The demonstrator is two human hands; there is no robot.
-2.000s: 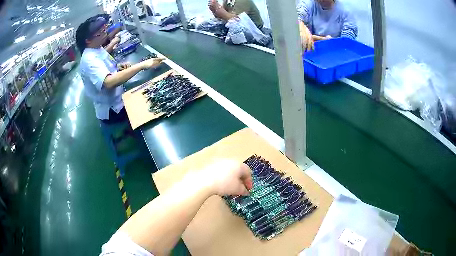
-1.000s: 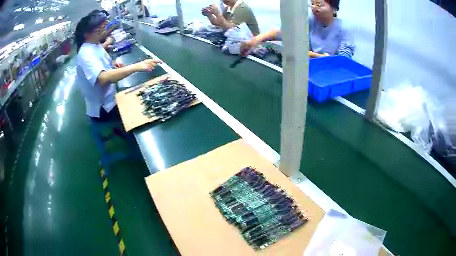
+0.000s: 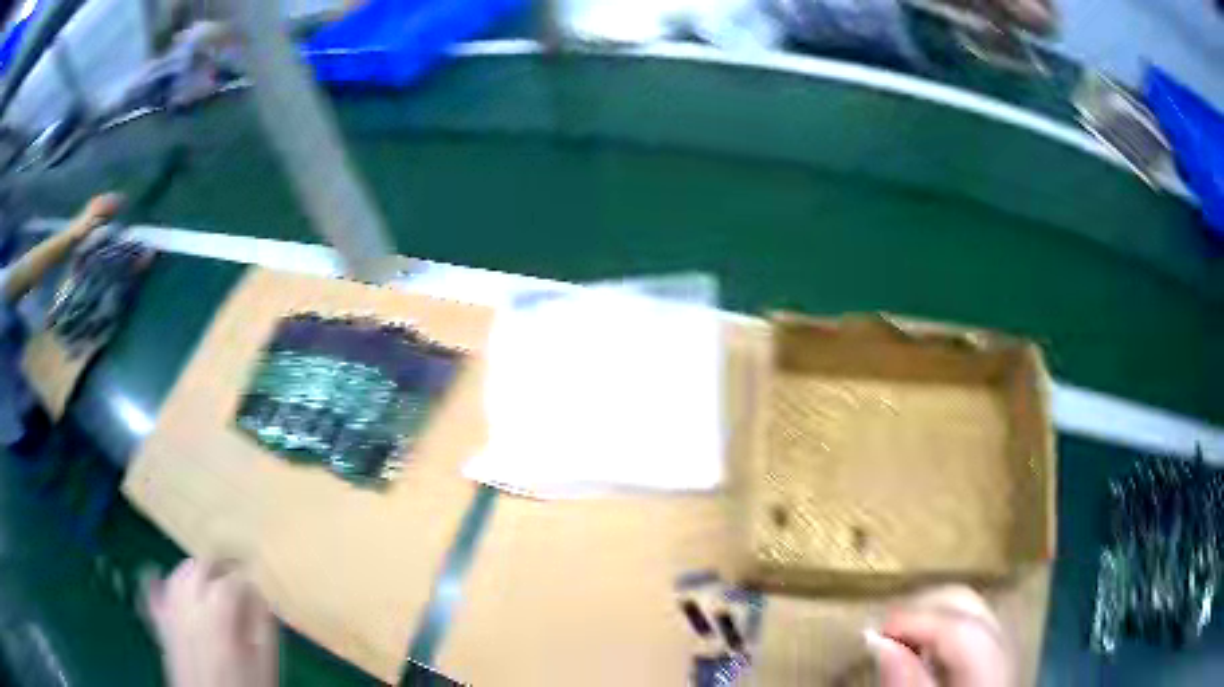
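Note:
A stack of circuit boards, green with dark purple-black ends, lies in a side-by-side row on the left cardboard sheet. My left hand is at the lower left edge of that sheet, blurred; whether it holds anything cannot be told. My right hand is at the front edge of an open carton, fingers bent; any held thing is too blurred to tell. Small gold bits and a couple of dark pieces lie in the carton. Small dark and patterned pieces lie left of my right hand.
Whitish plastic bags lie between the board stack and the carton. A looser board pile is at the far right. A metal post stands behind the sheet. Blue bins are across the line. Another person's arm is at far left.
The view has swung to the right, bringing the carton, small pieces and right board pile into view. Both my hands now show at the bottom; none showed one second ago.

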